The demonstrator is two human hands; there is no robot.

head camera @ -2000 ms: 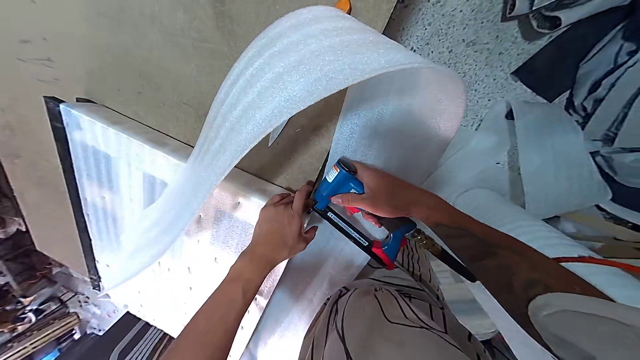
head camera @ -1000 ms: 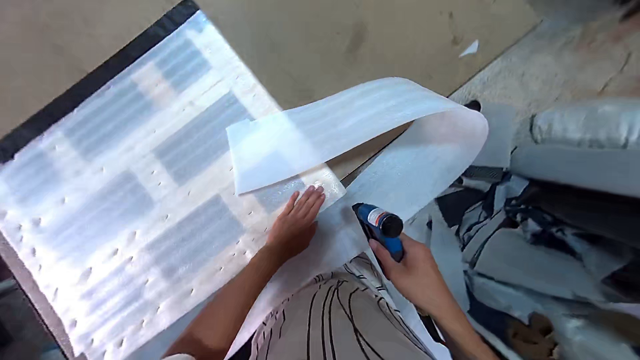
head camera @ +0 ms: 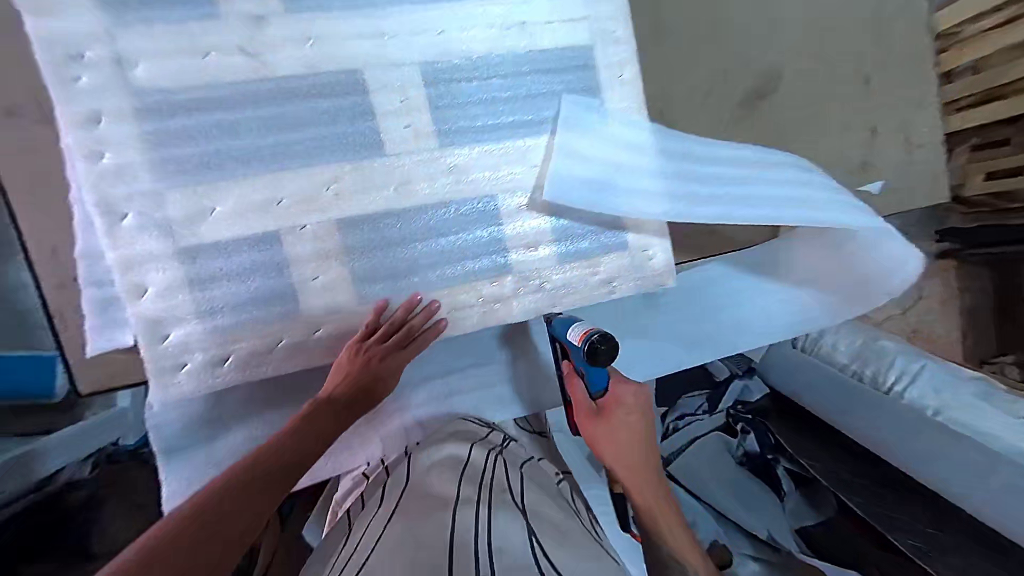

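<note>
A wooden slatted frame covered by a thin white foam sheet lies before me, its slats showing pale through the foam and staples dotted along them. My left hand rests with spread fingers on the frame's near edge. In my right hand is a blue pneumatic staple gun, its nose close to that edge; whether it touches cannot be told. A long white foam strip runs along below the near edge, loops back at the right, and its loose end lies over the frame's right part.
Beneath the frame is a large tan board with a small white scrap on it. Stacked wooden slats stand at the upper right. A roll of white material and heaped fabric pieces lie at the lower right.
The covered frame now sits turned, with its near edge running across in front of me. My left hand has shifted along that edge, away from the corner. The view has swung considerably.
</note>
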